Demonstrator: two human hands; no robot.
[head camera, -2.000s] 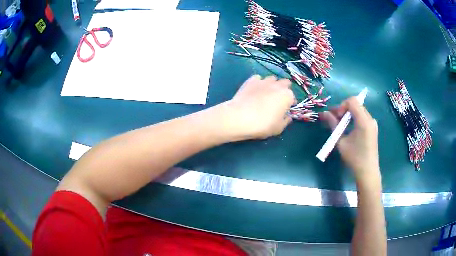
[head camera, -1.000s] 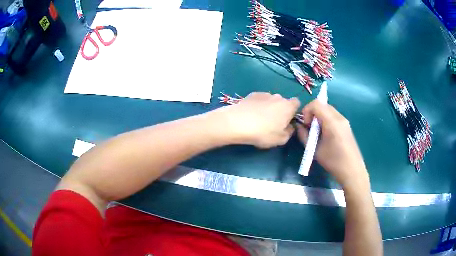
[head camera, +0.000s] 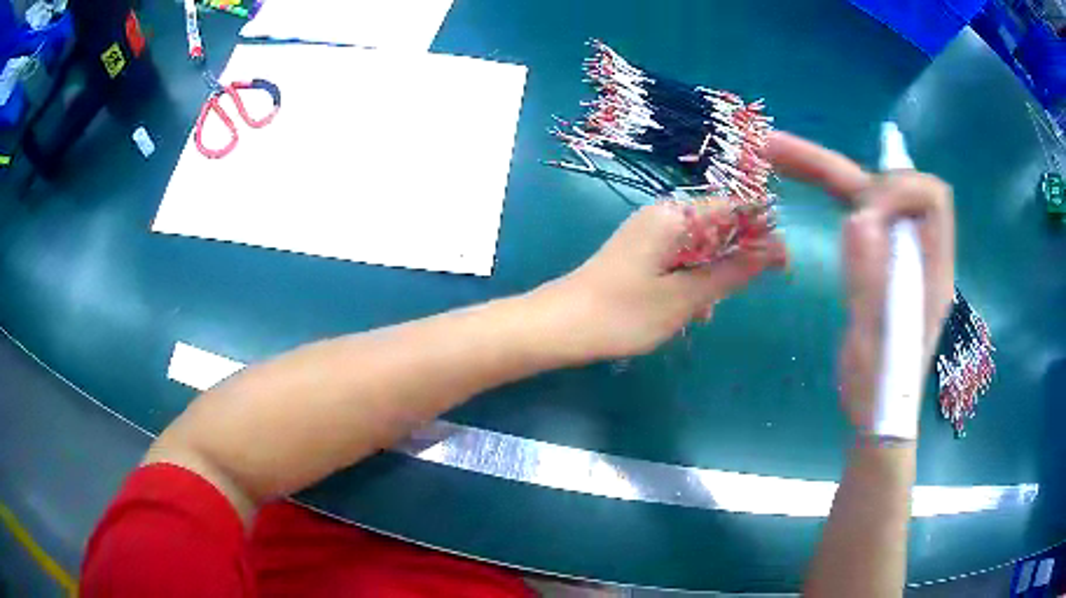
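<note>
My left hand is closed around a small bunch of cables; their red and white ends stick out at the fingers and look blurred. My right hand is to the right, blurred by motion, with the white paint marker held upright across the palm and its tip pointing away from me. Its index finger reaches left to the right edge of the larger cable pile. The right-hand cable pile is partly hidden behind my right hand.
White paper sheets lie at the left, with red-handled scissors on the edge. A steel ruler runs along the near bench edge. A slim pen, a small white piece and a black device are at the far left.
My right hand has moved away from my left hand to the right, taking the marker with it. My left hand has turned, so the cable ends show at its fingers. The view has shifted slightly.
</note>
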